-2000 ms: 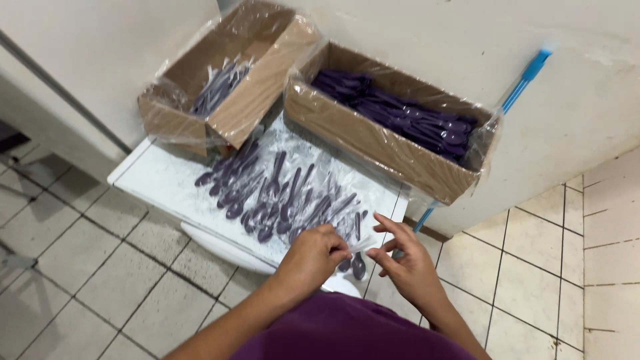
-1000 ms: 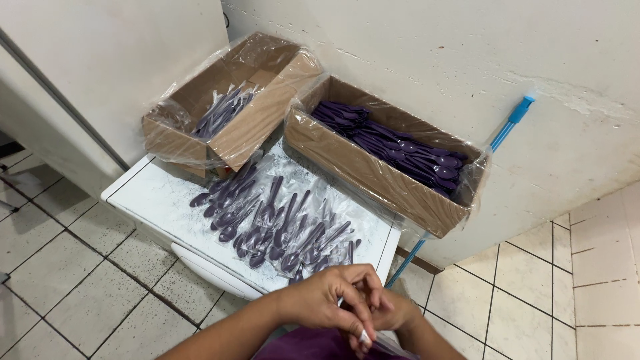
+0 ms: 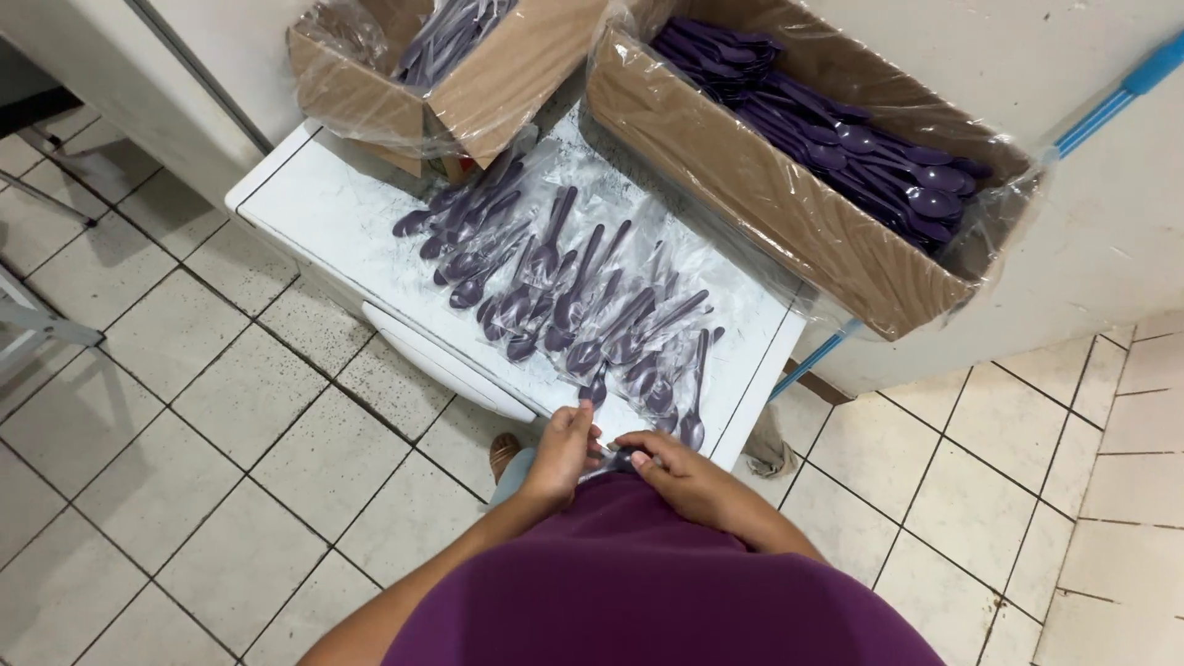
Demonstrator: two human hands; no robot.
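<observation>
Both my hands are close together at the front edge of a white table-like surface (image 3: 351, 217). My left hand (image 3: 562, 451) has its fingertips by the bowl of a purple plastic spoon (image 3: 595, 388); whether it grips that spoon or clear film is not plain. My right hand (image 3: 675, 467) is closed on another purple spoon (image 3: 625, 459), largely hidden by the fingers, with clear plastic around it. Beyond my hands lie several purple spoons in clear plastic sleeves (image 3: 583, 296), spread in an overlapping row.
A plastic-lined cardboard box (image 3: 786, 185) of loose purple spoons stands at the back right. Another cardboard box (image 3: 518, 74) with wrapped spoons is at the back left. A blue pole (image 3: 1091, 120) leans behind the right box. A metal stool or ladder leg (image 3: 46, 319) shows at the left.
My hands were joined one second ago, the fingers overlapping; now they are slightly apart, with a purple spoon visible at the right hand. The view has shifted closer to the surface.
</observation>
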